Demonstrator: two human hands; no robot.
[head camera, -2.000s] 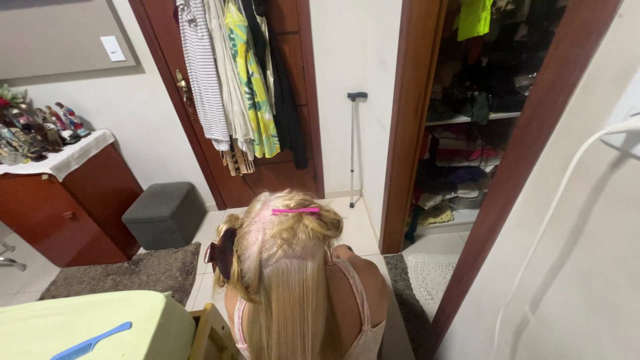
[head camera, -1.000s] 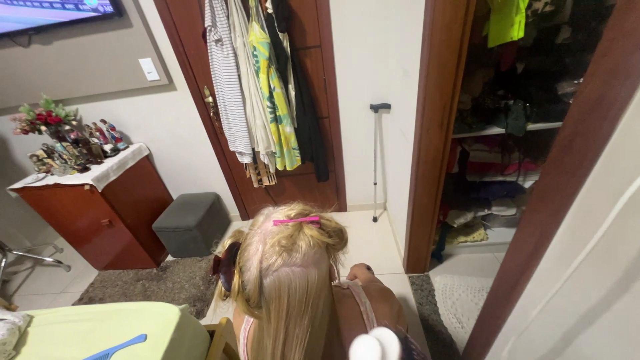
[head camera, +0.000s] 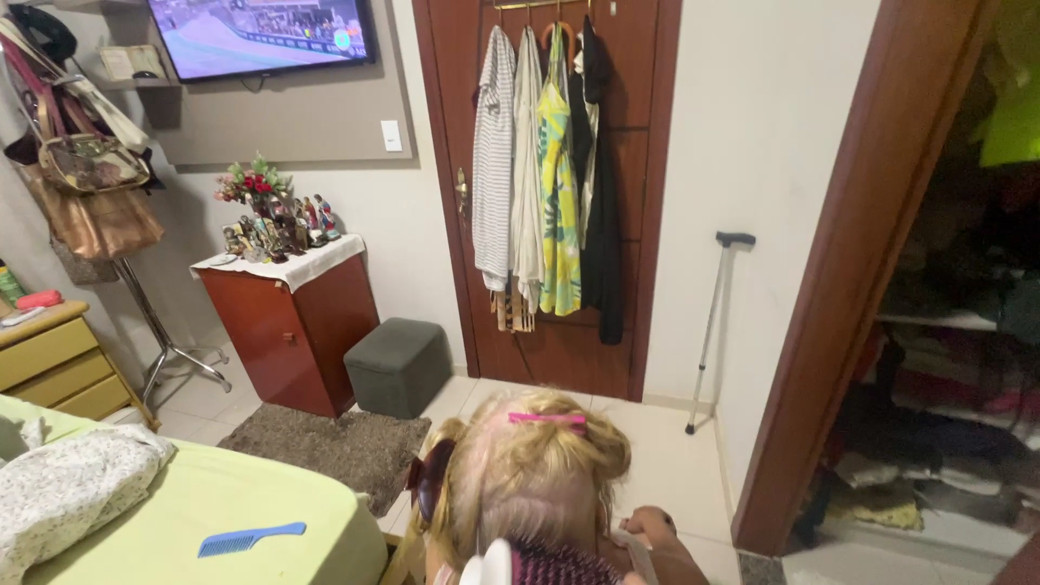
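A person with blond hair (head camera: 528, 487) sits low before me, back of the head toward me. A pink hair clip (head camera: 546, 419) holds the hair on top, and a dark claw clip (head camera: 431, 479) grips a section at the left. At the bottom edge, a hairbrush with dark purple bristles (head camera: 565, 565) is against or just above the lower hair, beside rounded white parts (head camera: 491, 565) that I cannot make out. A sliver of skin right of the bristles may be a finger of my right hand; its grip is cut off. My left hand is out of view. A blue comb (head camera: 252, 538) lies on the bed.
The bed (head camera: 317, 504) with pale green cover and patterned cloth (head camera: 89, 479) is at lower left. The seated person's hand (head camera: 650, 520) is at the right. Beyond stand a grey pouf (head camera: 398, 366), a red-brown cabinet (head camera: 260, 325), a walking cane (head camera: 711, 333) and an open closet's frame (head camera: 861, 268).
The hairbrush's bristles have come into sight at the bottom edge; only white rounded parts showed there one second ago. The view has tilted up and turned left.
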